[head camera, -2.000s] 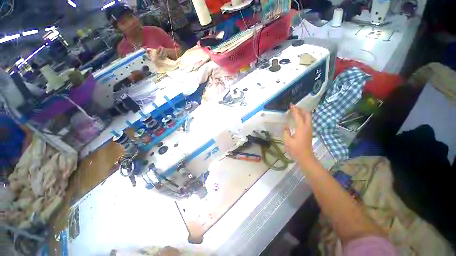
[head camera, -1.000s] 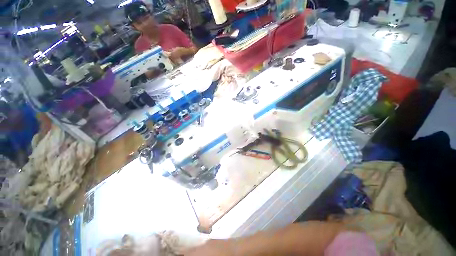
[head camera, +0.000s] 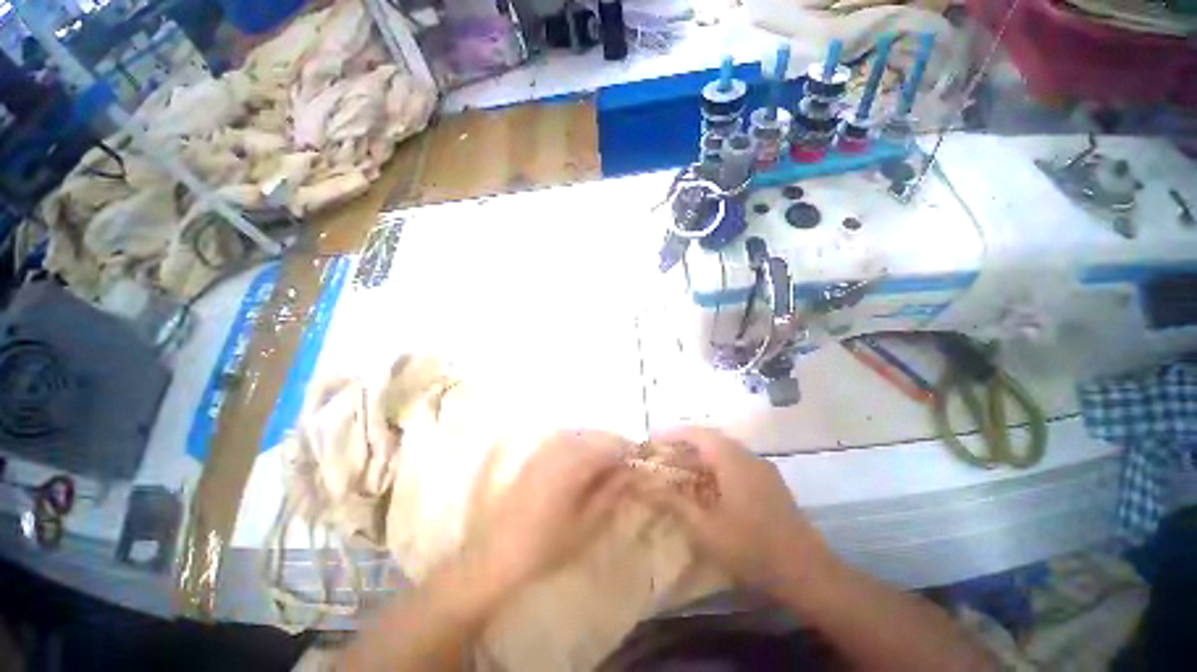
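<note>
A cream garment piece (head camera: 446, 486) lies bunched at the front of the white machine table (head camera: 512, 289) and hangs over its edge. My left hand (head camera: 565, 492) and my right hand (head camera: 722, 505) are close together, both gripping its gathered part. The fingertips are partly hidden in the cloth and washed out by glare. The white sewing machine (head camera: 853, 250) stands beyond my right hand. Its presser foot area (head camera: 781, 381) is a little above and right of the hands, with no cloth under it that I can see.
Olive-handled scissors (head camera: 991, 420) and an orange-red stick (head camera: 893, 370) lie right of the needle area. A checked cloth (head camera: 1142, 414) is far right. A cream garment pile (head camera: 315, 105) is upper left. A grey machine (head camera: 85, 381) and red-handled scissors (head camera: 53, 505) are at the left.
The view has swung left and down to the garment. My right arm, earlier stretched over the machine's right end, has come back, and both hands now hold the cloth.
</note>
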